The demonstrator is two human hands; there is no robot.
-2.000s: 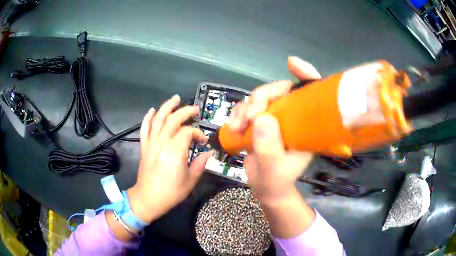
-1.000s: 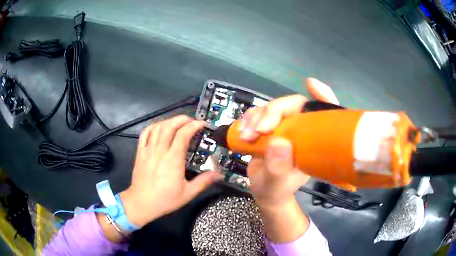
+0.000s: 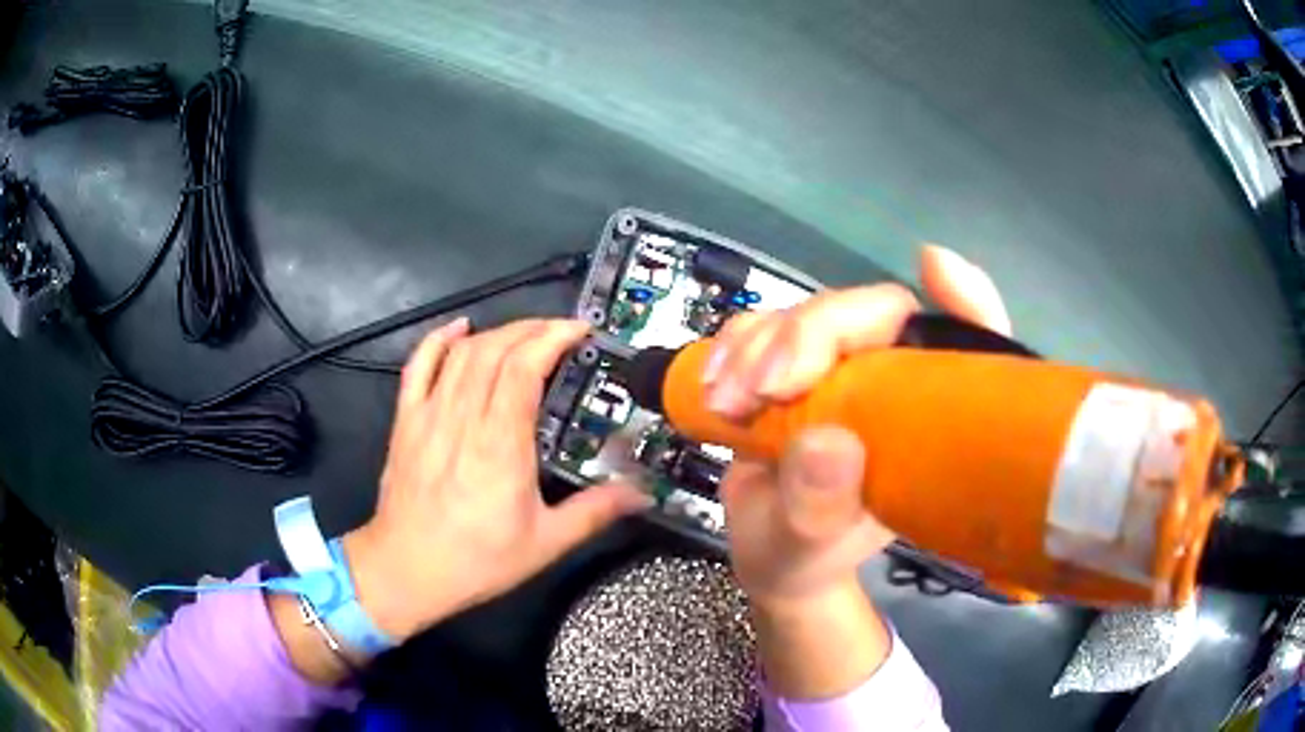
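My right hand (image 3: 816,429) grips the orange electric screwdriver (image 3: 959,451), which lies tilted with its dark bit end over the nearer adapter case half. My left hand (image 3: 480,479) rests at the left end of that case half (image 3: 561,415), fingers bent at its edge and thumb along its near side. The bit tip is hidden in shadow. Circuit boards (image 3: 608,415) with parts sit in both open cases. The farther case half (image 3: 687,229) lies alongside, partly covered by my right hand. The round dish heaped with screws (image 3: 651,651) is just below the cases.
Bundled black power cords (image 3: 212,200) lie on the dark bench at left, with another coil (image 3: 201,429) nearer. An adapter unit (image 3: 32,272) is at the left edge. Yellow crate film (image 3: 93,629) is at lower left. The bag of screws (image 3: 1131,646) is at lower right.
The screwdriver and my right hand have moved right and down in view. My left hand has shifted to the case's left end with fingers closer together. The camera view has shifted somewhat.
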